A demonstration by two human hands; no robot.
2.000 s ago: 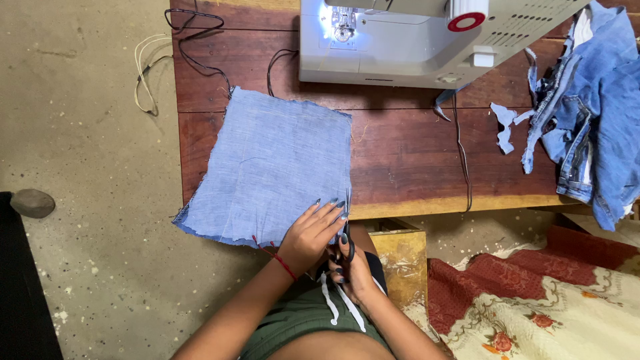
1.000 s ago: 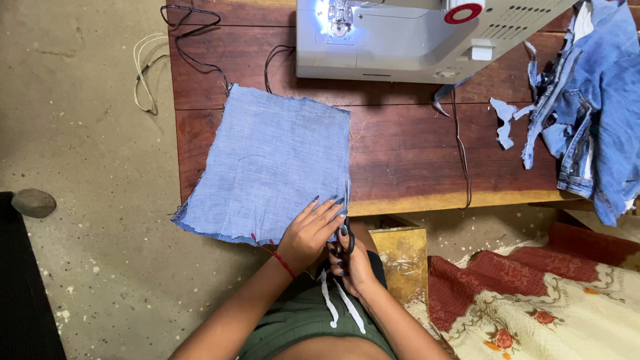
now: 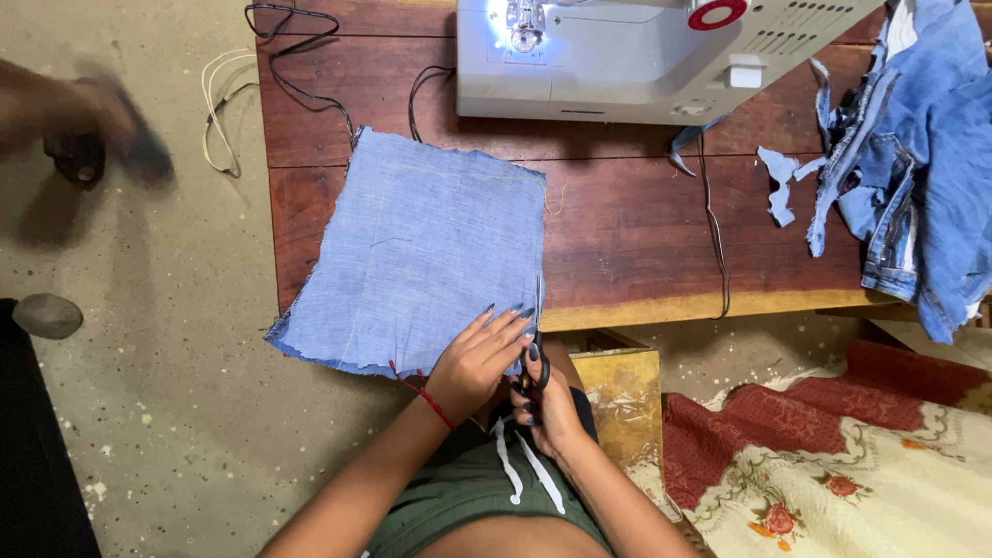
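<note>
A roughly square piece of blue denim cloth lies at the table's front left, its lower edge hanging over the table edge. Layers show at its lower left corner. My left hand rests flat on the lower right part of the cloth, fingers pointing up and right. Just right of it, my right hand grips the black handles of a pair of scissors. The blades point away from me along the cloth's right edge and look nearly closed. Loose yellowish thread lies by the upper right corner.
A lit white sewing machine stands at the back of the wooden table. Denim scraps and cut jeans lie at right. Black cables run at left. A person's foot is on the floor at left.
A person's feet have come into view at the left, one blurred. My hands, the scissors and the cloth have stayed in nearly the same place.
</note>
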